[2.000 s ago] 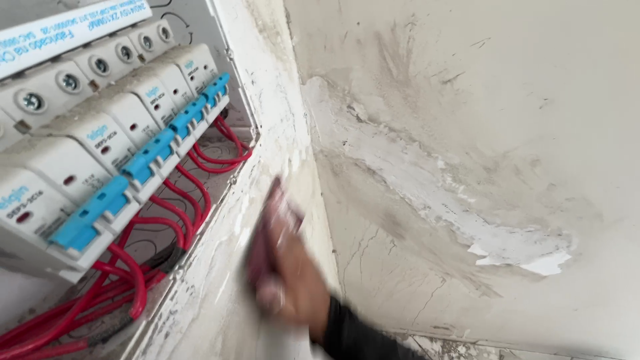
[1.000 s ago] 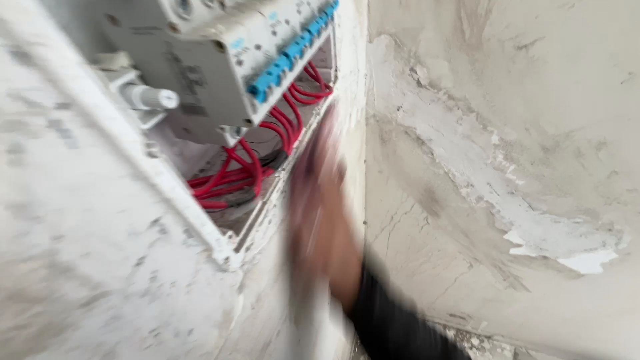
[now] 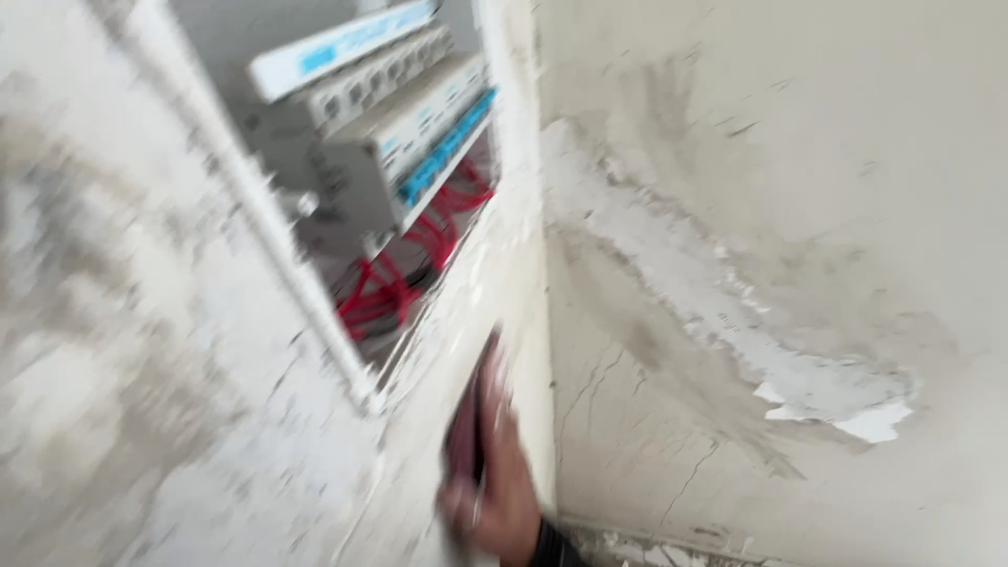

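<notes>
My right hand (image 3: 500, 465), in a black sleeve, is low in the middle of the view, blurred by motion. It grips a thin dark-red sheet (image 3: 466, 429), folded or flat, held against the plastered wall strip below the electrical panel. What the sheet is made of cannot be told for certain. The recessed panel box (image 3: 268, 213) is above and to the left of the hand. Inside it are a row of circuit breakers with blue levers (image 3: 449, 150) and red wires (image 3: 394, 287). My left hand is out of view.
A wall corner (image 3: 549, 315) runs down just right of my hand. The right wall has a rough pale plaster patch (image 3: 709, 299) and thin cracks. Patchy white plaster (image 3: 197, 378) covers the wall left of the panel. Chipped rubble (image 3: 661, 551) lies along the bottom edge.
The view has shifted a lot. Beside the panel's edge a second ago, my right hand is now lower along the wall below it, still holding the dark-red sheet.
</notes>
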